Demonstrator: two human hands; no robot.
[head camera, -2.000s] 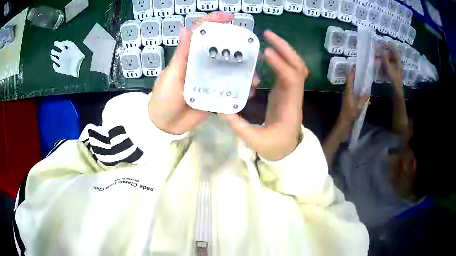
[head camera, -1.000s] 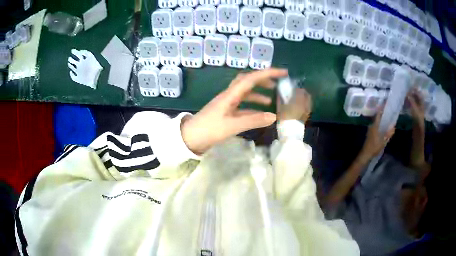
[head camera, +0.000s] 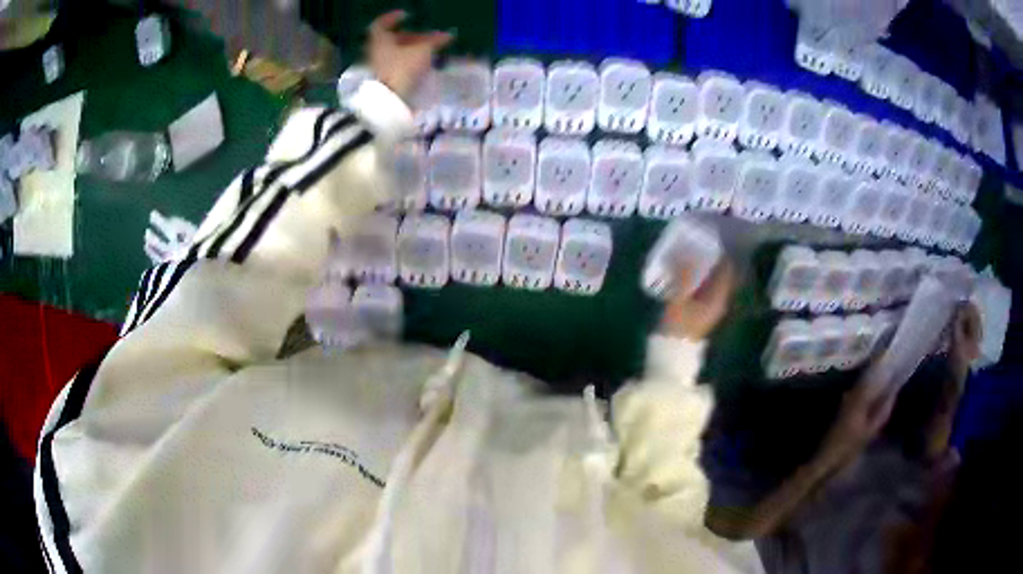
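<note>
White travel plug adapters (head camera: 513, 170) stand socket face up in rows on the green-topped bench. My right hand (head camera: 700, 294) is shut on the near end of one blurred adapter (head camera: 682, 253), right of the short row's end. It is too blurred to tell whether this adapter touches the bench. My left hand (head camera: 406, 51) is stretched out to the back left, fingers apart and nothing seen in it, near the left end of the back row. My left sleeve hides the left ends of some rows.
A neighbouring person's arms (head camera: 836, 432) hold a long white piece (head camera: 914, 331) over two short adapter rows at right. A white glove (head camera: 171, 238), a clear bottle-like object (head camera: 121, 158), a card (head camera: 197, 132) and a pale sheet (head camera: 51, 191) lie at left. Blue surface (head camera: 583, 28) lies behind.
Two seconds ago both hands held an adapter pin side up before my chest. My left hand has since let go and moved to the back left; my right hand is over the bench. The view has shifted.
</note>
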